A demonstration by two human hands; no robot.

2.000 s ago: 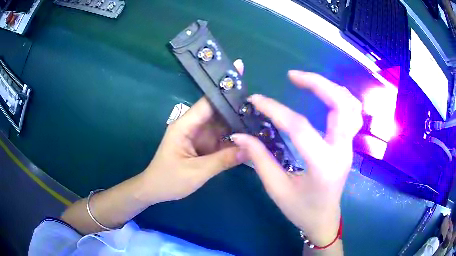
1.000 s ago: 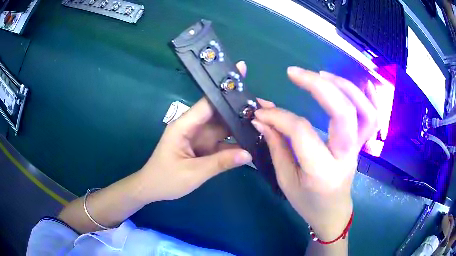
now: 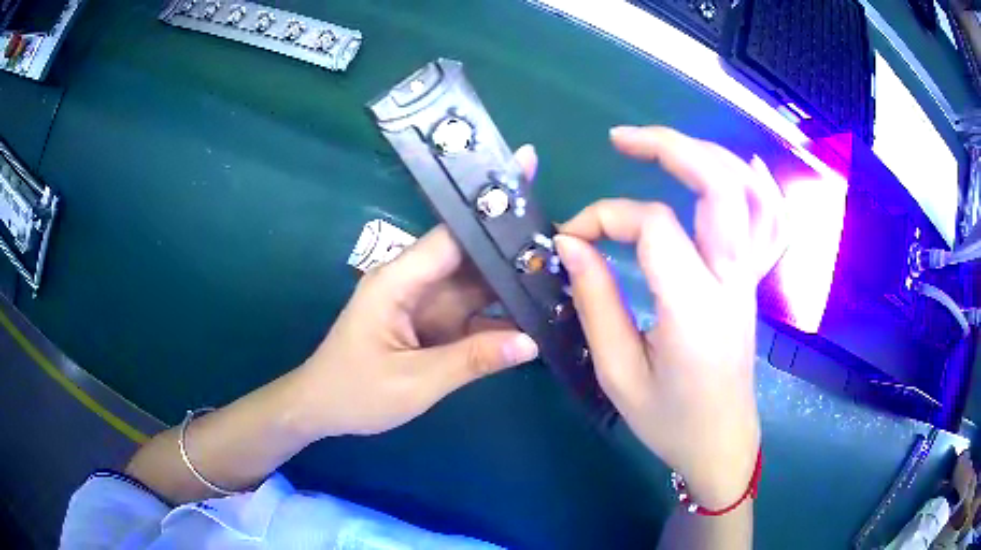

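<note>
An LED light bar (image 3: 441,161) is held tilted above the green mat, its upper end silver-grey and its lower part dark. Round fittings run along it; the third one down shows a yellow-orange dot. My left hand (image 3: 393,333) grips the bar from the left, thumb on its near edge and fingers beneath. My right hand (image 3: 678,290) is at the bar's right edge, thumb and index finger together beside the third fitting, the other fingers raised. Whether a small part is between those fingertips cannot be told. The right hand hides much of the bar's lower part.
One waiting light bar (image 3: 264,30) lies at the upper left of the mat. The end of another (image 3: 379,245) shows behind my left hand. A black tray (image 3: 807,64) is at upper right, above a bright white-violet glow (image 3: 812,247). A metal rack (image 3: 24,220) is at far left.
The bar's upper end has turned from dark to silver-grey and sits slightly lower. My right thumb and index finger have moved from over the bar's middle to the third fitting. More of the upper-left bar shows.
</note>
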